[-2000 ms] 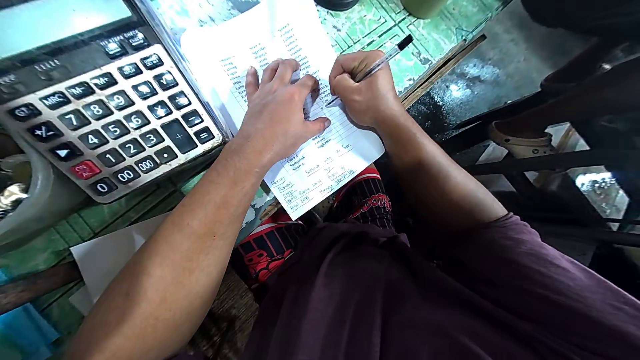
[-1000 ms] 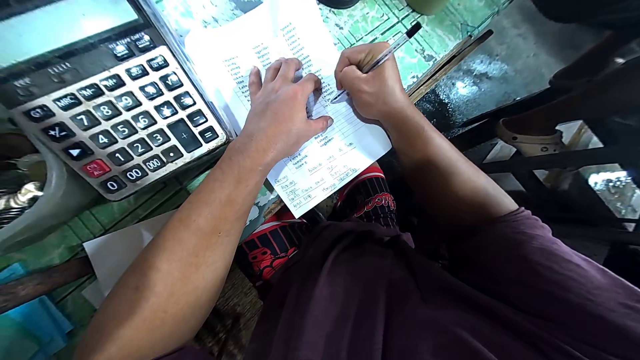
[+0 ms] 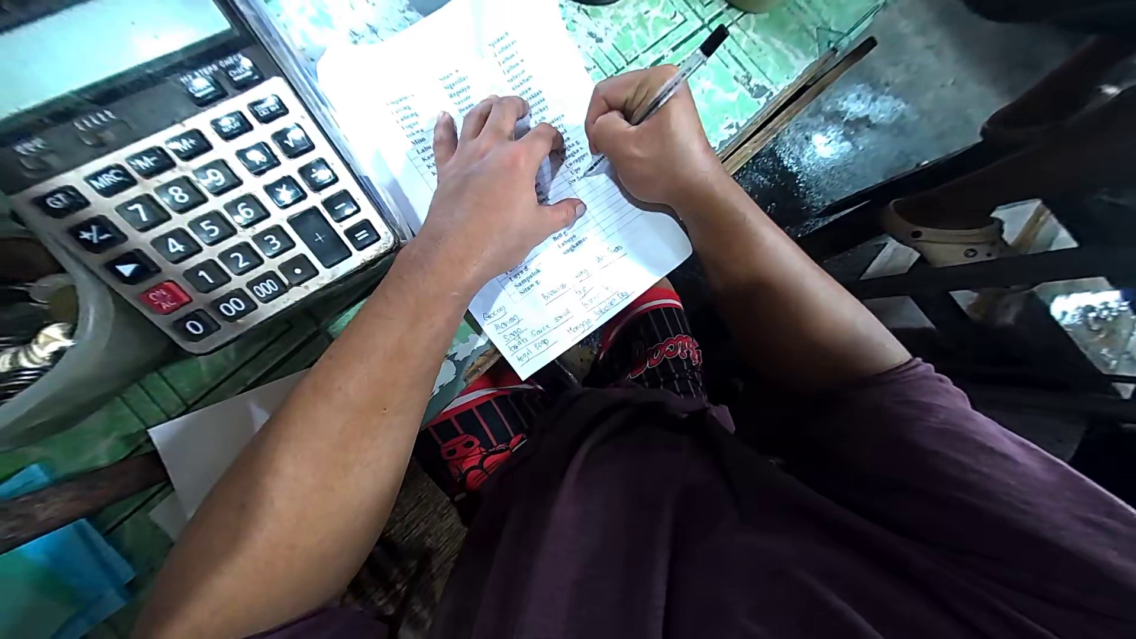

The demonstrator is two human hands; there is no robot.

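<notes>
A white sheet of paper (image 3: 621, 240) with printed columns and handwritten lines lies at the table's near edge, its lower corner jutting over my lap. My left hand (image 3: 497, 186) rests palm down on it, fingers spread, holding nothing. In my right hand (image 3: 652, 133) is a clear-barrelled ballpoint pen with a black end (image 3: 713, 41), tilted, its tip at the lined part of the paper just right of my left thumb. The fingers of that hand are curled round the barrel, and its edge rests on the sheet.
A large desk calculator (image 3: 213, 204) lies left of the paper. Beside it is a pale plastic container (image 3: 71, 355) holding coins. Another white sheet (image 3: 213, 430) and blue plastic (image 3: 67, 568) are at lower left. A wooden strip (image 3: 799, 98) edges the green table at right; a beige clog (image 3: 950, 235) is beyond.
The pen has tilted a little in my right hand while its tip stays near the same part of the paper. My left hand has stayed on the sheet.
</notes>
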